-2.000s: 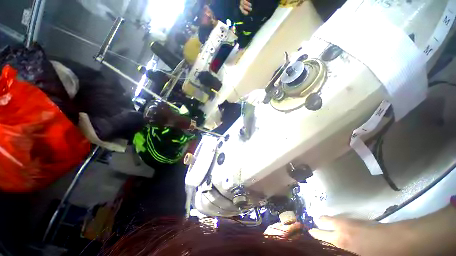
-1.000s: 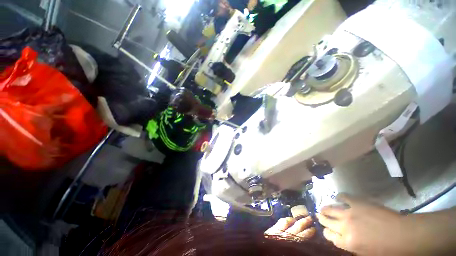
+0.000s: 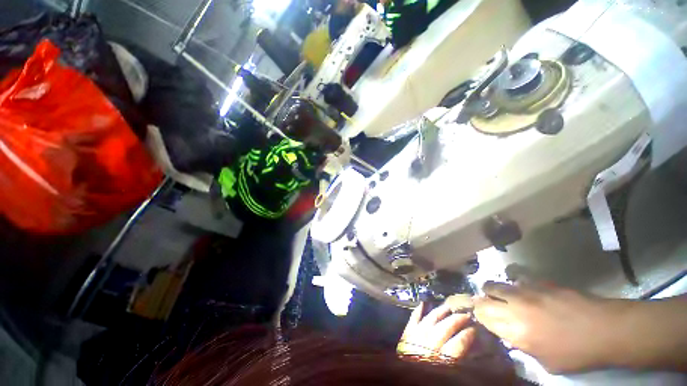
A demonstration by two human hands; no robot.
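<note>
A cream-white sewing machine head (image 3: pixel 452 196) runs diagonally across the right half. Its needle end is at bottom centre, with a bright glare beside it. My left hand (image 3: pixel 441 329) is at the bottom just below the needle area, its fingers bent and partly hidden by hair. My right hand (image 3: pixel 538 320) comes in from the right edge, back up, its fingertips close to my left fingers. Dark cloth (image 3: pixel 369 324) shows left of my left hand. The needle, and whatever lies under both sets of fingertips, cannot be made out.
A red-orange plastic bag (image 3: pixel 71 151) hangs at left, with black bags behind it. A black-and-green striped bundle (image 3: pixel 271 181) lies left of the machine. Another sewing machine (image 3: pixel 350 56) stands behind. A white tape strip (image 3: pixel 604 219) hangs from the machine head.
The view has shifted, so the machine sits further right and higher. My left hand shows more, its fingers nearer the needle area. My right fingertips now lie close against the left ones.
</note>
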